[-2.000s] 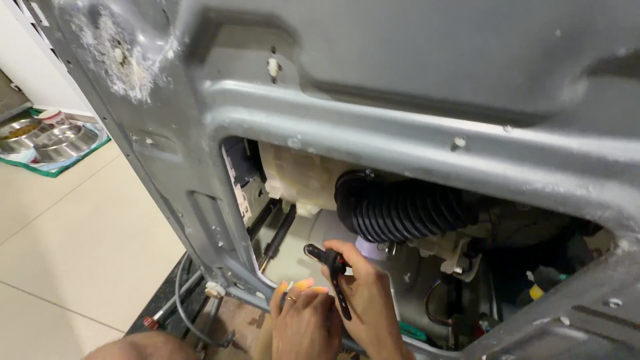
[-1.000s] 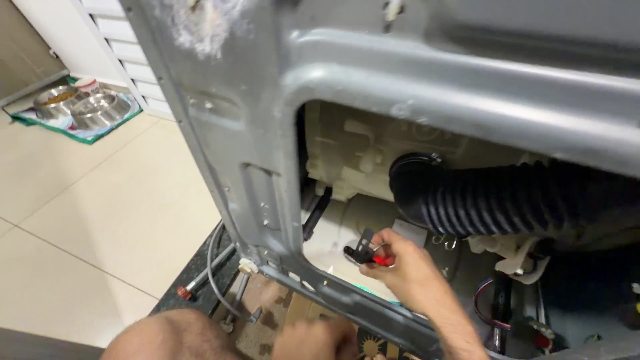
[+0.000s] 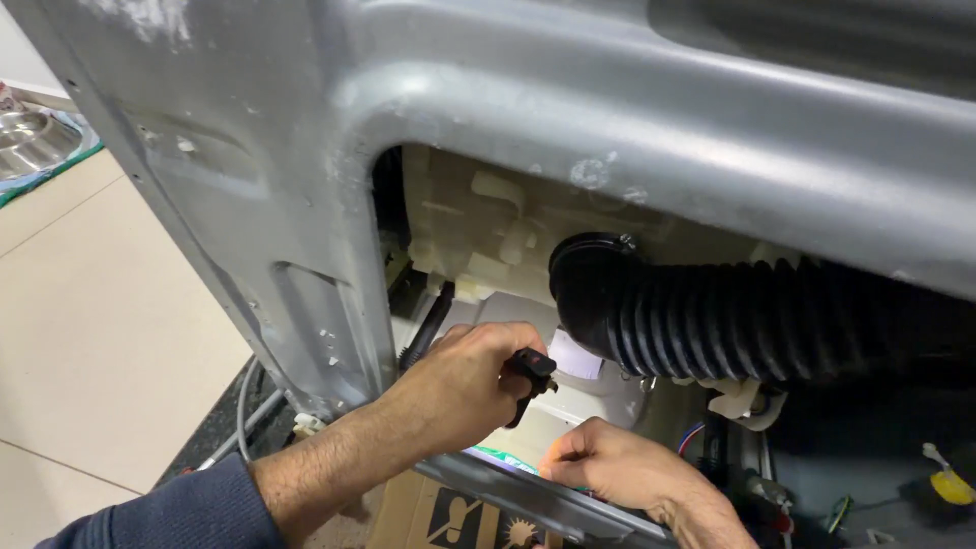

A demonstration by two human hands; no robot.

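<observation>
Inside the opening of a grey sheet-metal panel, my left hand is closed around a small black tool whose exact kind I cannot tell. My right hand is lower and to the right, fingertips pinched together at the opening's bottom metal edge, beside a green and white printed piece. Whether something thin is between those fingertips is not clear. Above both hands a black corrugated rubber hose runs right from a clamp on a pale plastic tub.
A black strut slants at the opening's left. Wires and a yellow part lie at the right. Grey hoses rest outside the panel, near a cardboard piece. A steel bowl stands on the floor at far left.
The black tool, in my right hand one second ago, is now in my left hand. My left hand has moved up into the opening, and my right hand has come down to its bottom edge.
</observation>
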